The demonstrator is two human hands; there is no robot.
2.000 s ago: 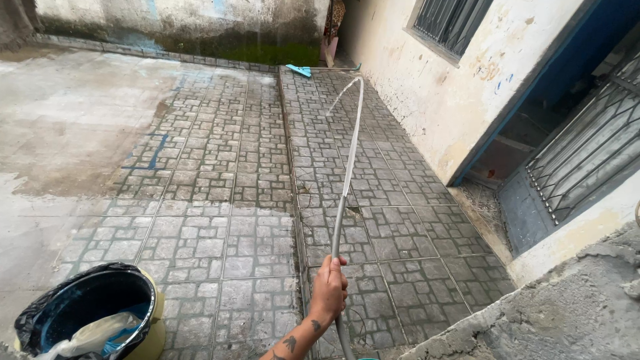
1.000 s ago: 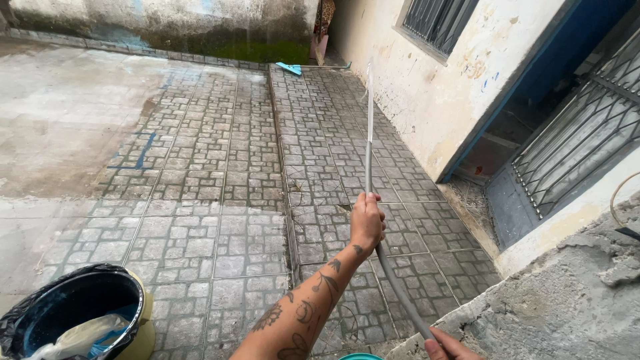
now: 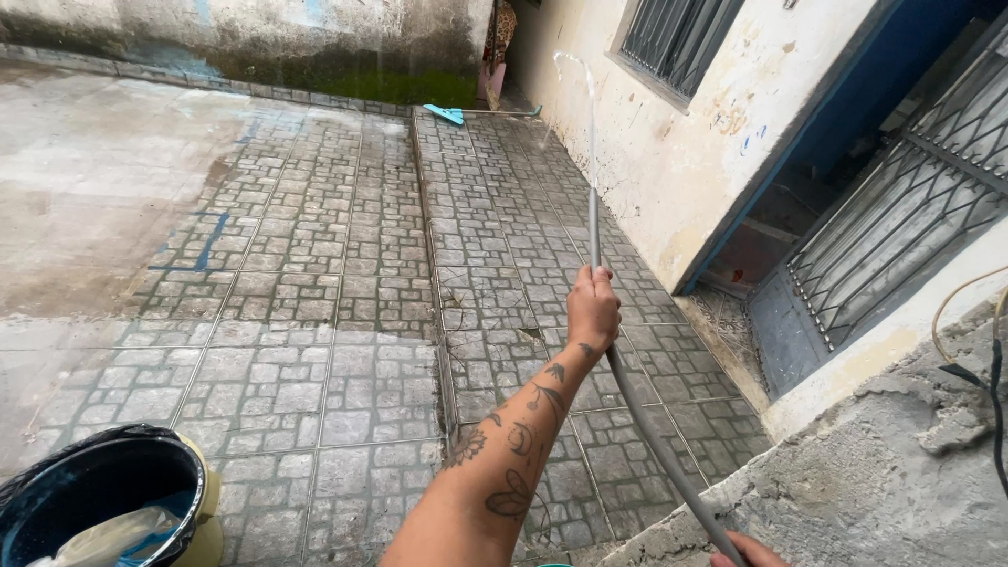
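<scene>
My left hand [image 3: 594, 309], on an outstretched tattooed forearm, is closed around a grey hose [image 3: 650, 425] near its outlet. The hose end points up and away, and a thin stream of water [image 3: 591, 110] leaves it, arcing over near the house wall. At the bottom right edge, my right hand [image 3: 752, 550] is partly in view with its fingers around the lower part of the hose. Beneath the hose lies a raised strip of stone-patterned tiles [image 3: 504, 228]. A light blue broom or squeegee head [image 3: 445, 114] lies at the strip's far end.
A bucket lined with black plastic [image 3: 209, 492] holds plastic bags at lower left. A low step edge [image 3: 431, 299] divides the tiled floor. Right are a barred window [image 3: 681, 43], a metal grille door [image 3: 898, 197] and a rough cement ledge [image 3: 858, 465] with wires [image 3: 996, 394].
My right hand has come into view at the lower right on the hose. More of my left forearm shows, and the water stream now leans closer to the house wall.
</scene>
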